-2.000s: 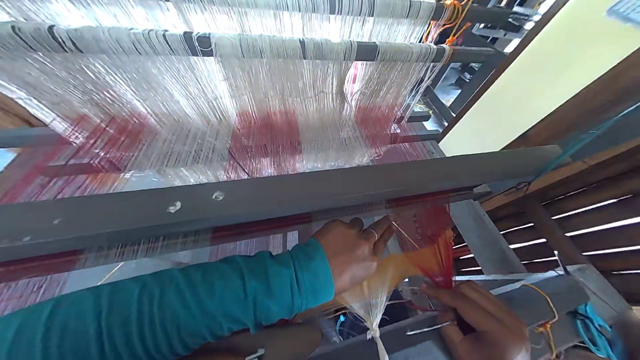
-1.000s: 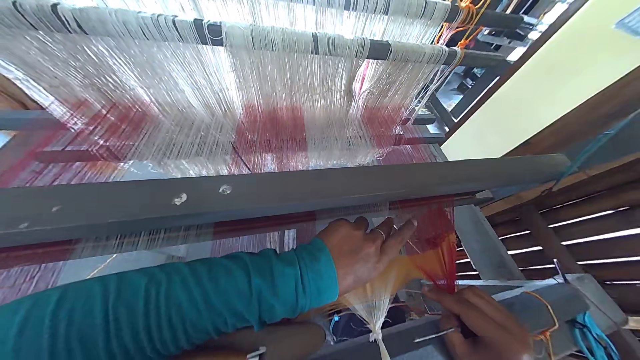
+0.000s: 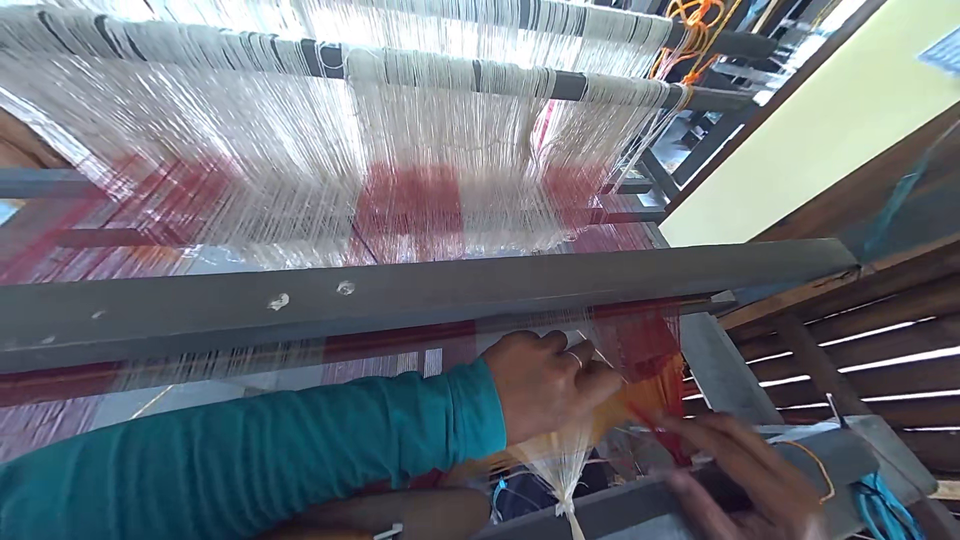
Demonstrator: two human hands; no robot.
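My left hand (image 3: 551,382), in a teal sleeve and with a ring, lies over the warp threads below the loom's grey beam, its fingers curled at the orange and red threads. A thin pale stick or wire shows by its fingertips; its grip is partly hidden. To the lower right, my right hand (image 3: 742,465) is blurred, its fingers near a strand of red threads (image 3: 645,412). Red warp threads (image 3: 637,341) hang at the right. Between and below the hands, a cream bundle of threads (image 3: 562,469) is gathered into a knot.
A grey wooden beam (image 3: 450,289) crosses above my hands. Behind it, white string heddles (image 3: 450,127) hang from bars. A lower grey beam (image 3: 622,502) runs beneath the hands. Blue cord (image 3: 885,510) hangs at the lower right, beside wooden slats (image 3: 885,360).
The fingers of my left hand, stretched toward the red threads one second ago, are more curled. My right hand has moved and is now blurred, its fingers more spread.
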